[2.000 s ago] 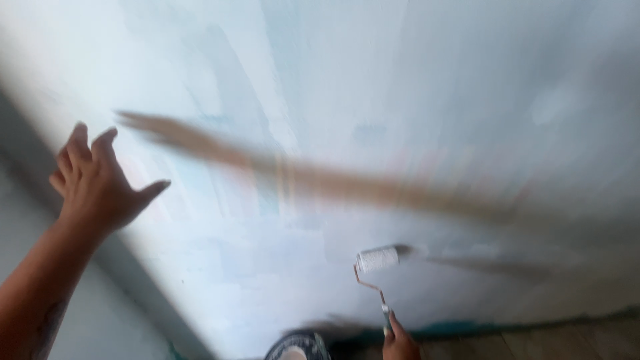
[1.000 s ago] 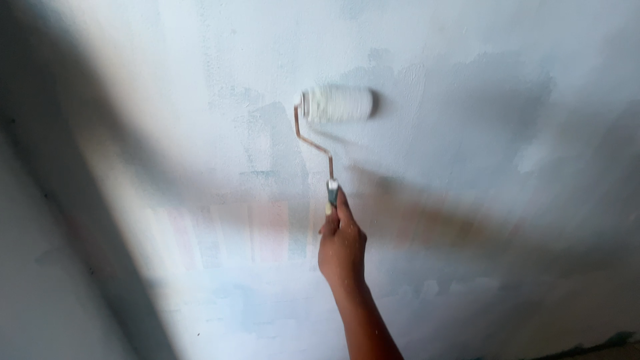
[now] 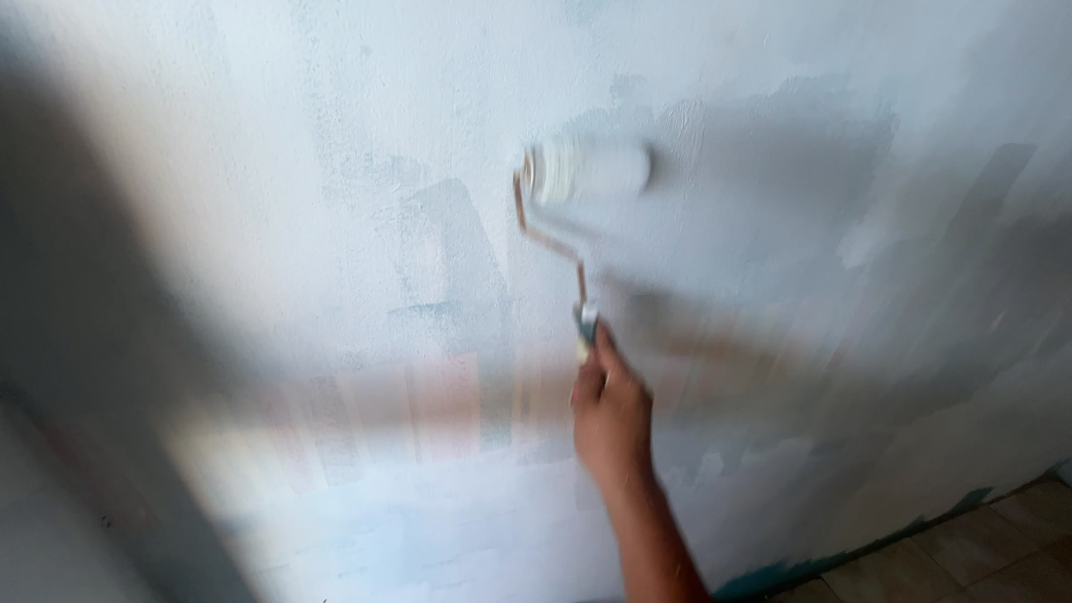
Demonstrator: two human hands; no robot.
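My right hand [image 3: 613, 406] grips the handle of a paint roller [image 3: 590, 172] near the middle of the view. The roller's white sleeve lies level against the wall [image 3: 402, 100], a little blurred, and its bent wire frame runs down on the left to the handle. White paint covers the wall unevenly; grey-blue patches show around the roller, and a band of faint orange and grey stripes runs across below it. My left hand is out of the frame.
A shadowed wall surface [image 3: 75, 335] stands along the left side. At the lower right, a tiled floor [image 3: 963, 544] meets the wall, with a dark teal strip [image 3: 779, 578] along the base.
My left hand, raised at the left two seconds ago, has gone out of view. My right hand has brought the roller up from low near a bucket onto the wall. The view has shifted.
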